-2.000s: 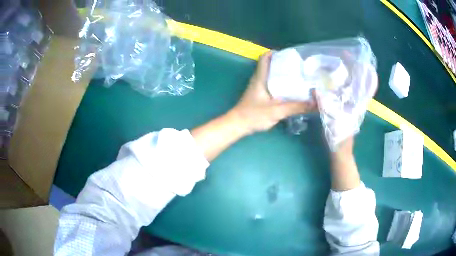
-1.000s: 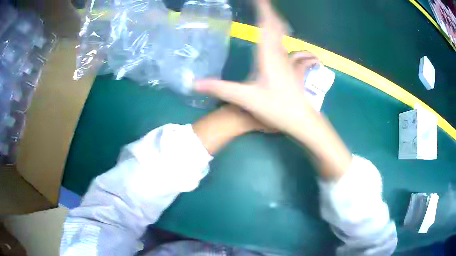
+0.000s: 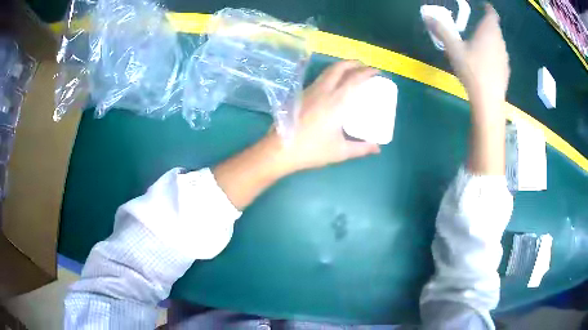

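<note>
My left hand [image 3: 325,122] holds a white rounded-square unit [image 3: 375,109] above the green bench. My right hand [image 3: 480,58] is stretched over the dark surface beyond the yellow strip. Its fingertips are at a small white curved piece [image 3: 445,22]; I cannot tell whether they grip it. Clear plastic bags [image 3: 238,71] lie crumpled at the upper left, and one edge reaches my left wrist.
An open brown carton [image 3: 42,155] stands at the left with clear packets inside. A white box [image 3: 532,158] and a stack of thin cards [image 3: 523,254] lie at the right. Another white piece [image 3: 547,87] is on the dark surface.
The bag that was around the item in my hands two seconds ago is off it. My right hand crossed over to the left, then moved out to the upper right. More bag plastic lies at the upper left.
</note>
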